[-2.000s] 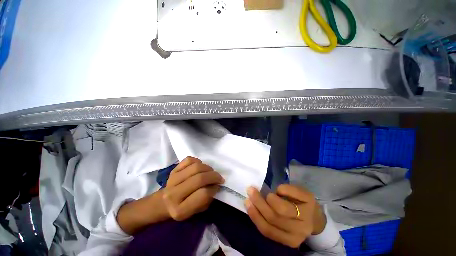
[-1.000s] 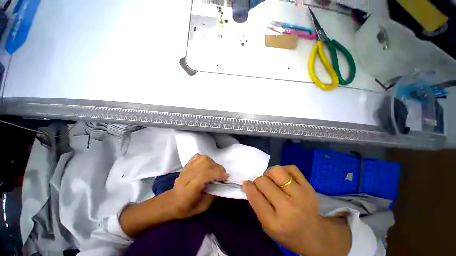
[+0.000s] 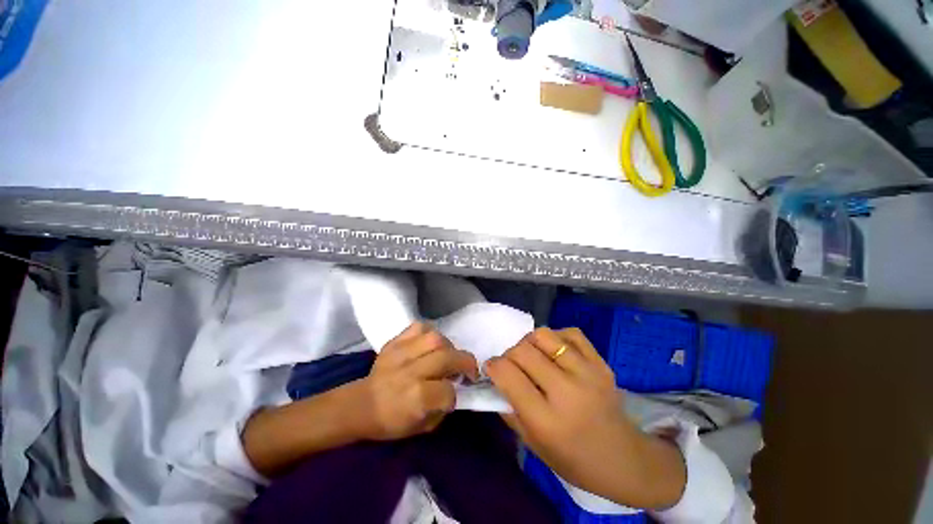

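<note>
White fabric (image 3: 485,330) is held over my lap, below the table edge, with a small folded edge between my fingertips. My left hand (image 3: 414,381) pinches it from the left. My right hand (image 3: 558,394), with a ring on one finger, pinches it from the right. The fingertips of both hands are close together, and the fold between them is partly hidden by the fingers.
The white table (image 3: 205,102) has a ruler strip (image 3: 409,246) along its edge. Scissors (image 3: 647,148), snips (image 3: 604,78), a tan tab (image 3: 571,97) and a clear cup (image 3: 824,241) lie on it. A blue crate (image 3: 655,348) stands below; pale fabric (image 3: 153,348) hangs left.
The fabric between my hands is folded smaller and my fingertips have come closer together. My right hand has moved up and inward. The camera view has shifted, showing more of the machine bed.
</note>
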